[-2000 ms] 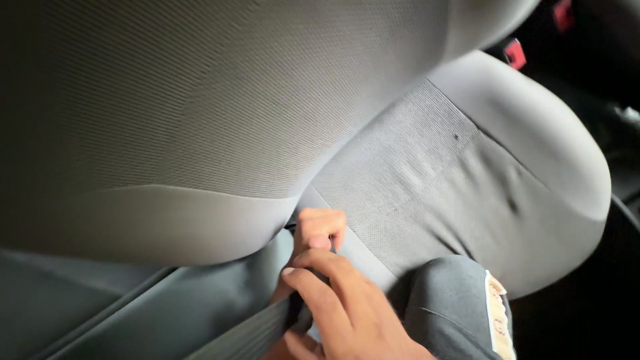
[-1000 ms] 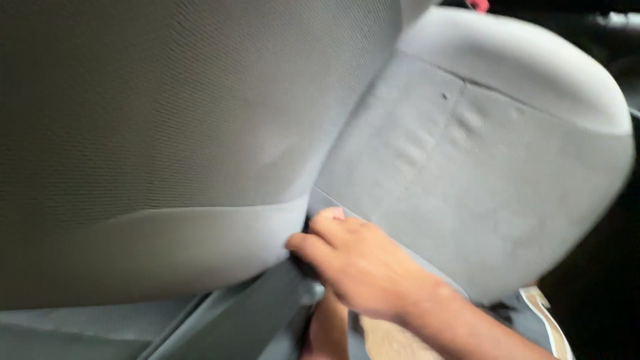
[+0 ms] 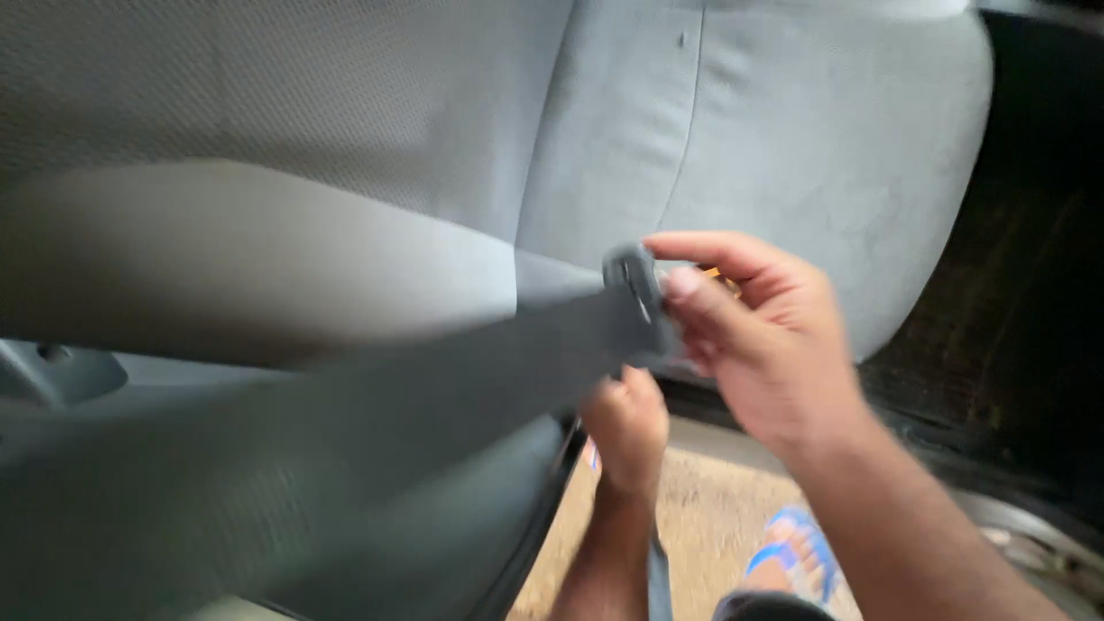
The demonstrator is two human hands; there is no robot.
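Observation:
My right hand (image 3: 776, 336) pinches the dark plastic-covered tongue (image 3: 636, 285) of a seat belt between thumb and forefinger. Grey belt webbing (image 3: 414, 379) runs from the tongue to the lower left, broad and blurred close to the camera. Just below the tongue, my left hand (image 3: 628, 418) is closed at the lower edge of the webbing; the belt partly hides its fingers. A narrow strip of webbing (image 3: 659, 573) hangs down beside the left forearm. Behind the hands are the grey car seat cushion (image 3: 793, 155) and the seat backrest (image 3: 328, 95).
A dark door sill (image 3: 716, 401) passes below the seat. Beyond it lies brown ground (image 3: 699, 492), where a foot in a blue sandal (image 3: 789, 552) shows. Grey interior trim (image 3: 60, 371) is at the left, and a dark floor area (image 3: 1000, 285) at the right.
Both hands were together at the corner between backrest and cushion; the right hand now holds the belt tongue up, with the webbing drawn across the view. The view has shifted, showing ground and a foot.

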